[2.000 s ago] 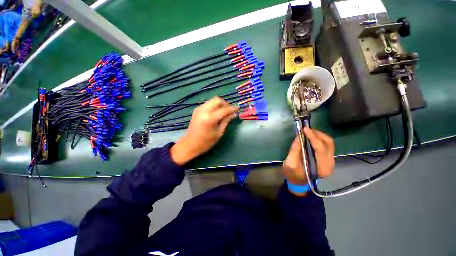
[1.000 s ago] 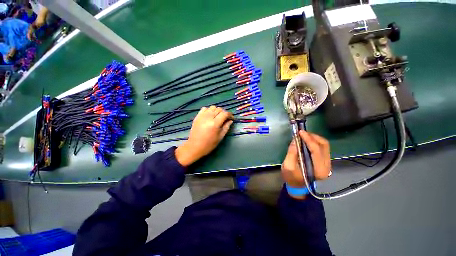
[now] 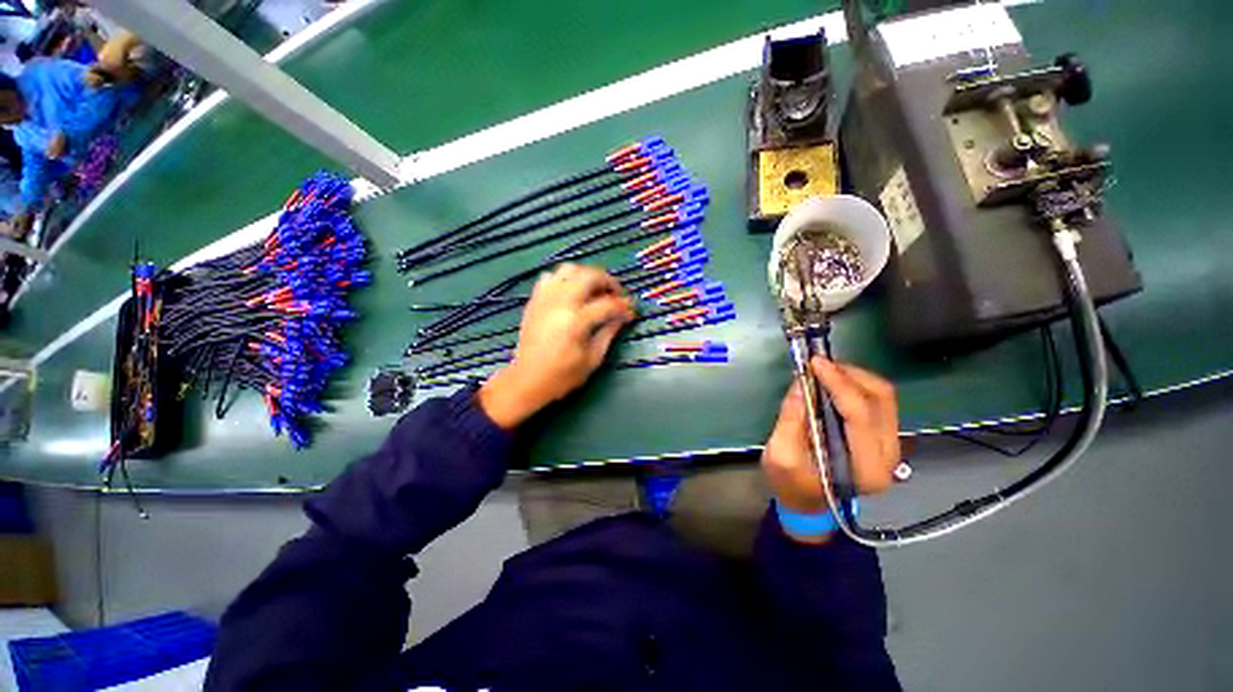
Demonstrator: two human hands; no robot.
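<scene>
A spaced row of black cable assemblies [image 3: 527,212] with red and blue ends lies on the green bench. My left hand [image 3: 565,325] is over the lower cables, fingertips pinched on one cable near its red part. One cable lies apart, nearest me, its blue end [image 3: 713,353] to the right. My right hand [image 3: 832,433] holds the soldering iron [image 3: 832,412], its tip down in the white parts cup [image 3: 865,233] with silvery bits. A small dark pile of components [image 3: 391,392] sits left of the row.
A cable bundle [image 3: 304,304] and black parts tray [image 3: 139,385] are at the left. The iron stand [image 3: 795,102] with yellow sponge [image 3: 794,181] and the solder feeder [image 3: 933,203] stand at the right. A hose [image 3: 1102,365] loops to the iron. A person in blue [image 3: 68,108] is at top left.
My left hand moved from the red-blue ends down and left onto the cables, then slightly up. The lower cables are now more spread out. The iron stays in the cup.
</scene>
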